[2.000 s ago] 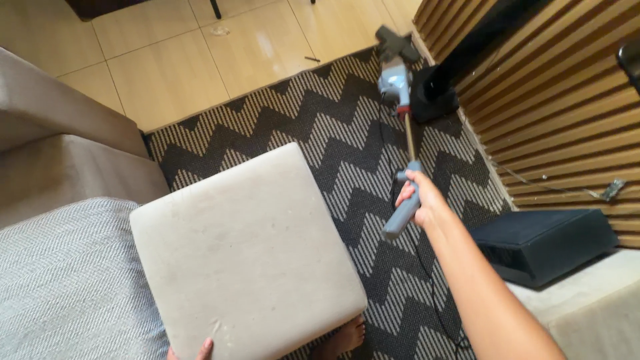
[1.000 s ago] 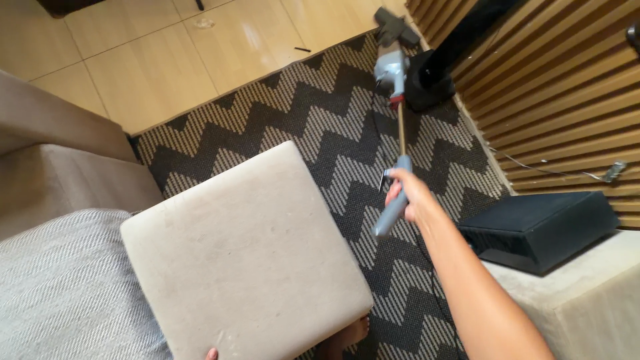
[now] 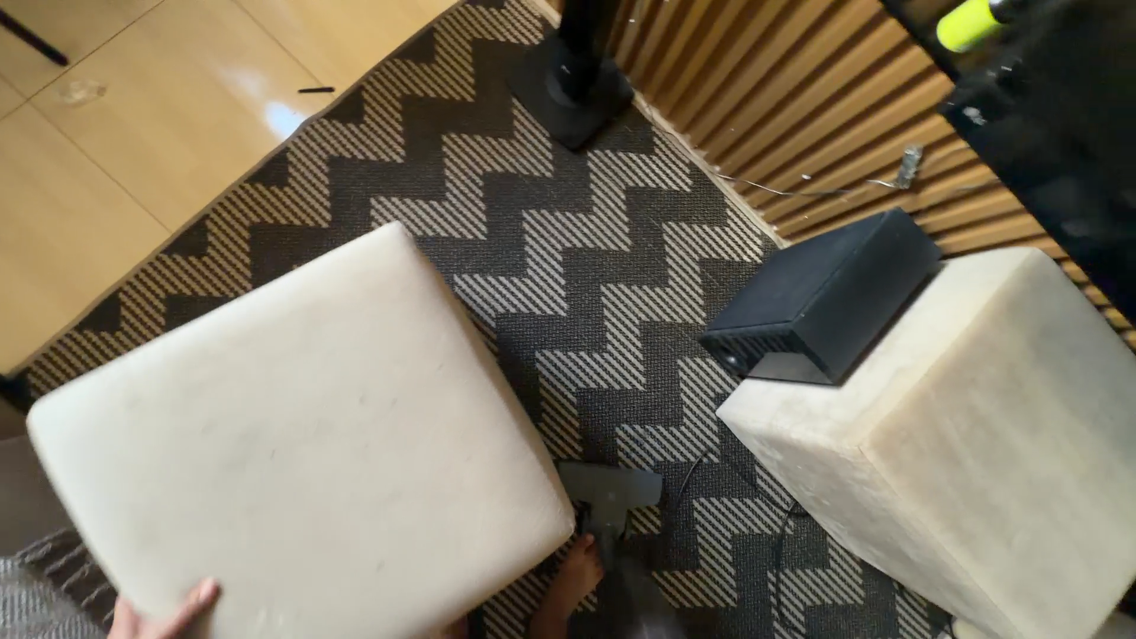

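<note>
My left hand point(image 3: 169, 612) grips the near edge of a beige upholstered ottoman point(image 3: 302, 426), thumb on its top. The ottoman sits at an angle above a dark zigzag-patterned rug point(image 3: 595, 337). Beside its right corner, the wide floor head of a vacuum cleaner point(image 3: 611, 488) lies on the rug, close to a bare foot point(image 3: 577, 572). The cleaner's body is blurred at the bottom edge. My right hand is out of view.
A black speaker-like box point(image 3: 816, 302) rests on a second beige block point(image 3: 994, 399) at the right. Behind stand a black pedestal base point(image 3: 572, 89) and a wooden slatted panel point(image 3: 763, 98). A thin cable point(image 3: 781, 550) trails over the rug. A small dark stick point(image 3: 316, 90) lies on the tiles.
The vacuum's head has come from the far end of the rug by the black base back beside the ottoman. My right hand has left the view, which has shifted to the right.
</note>
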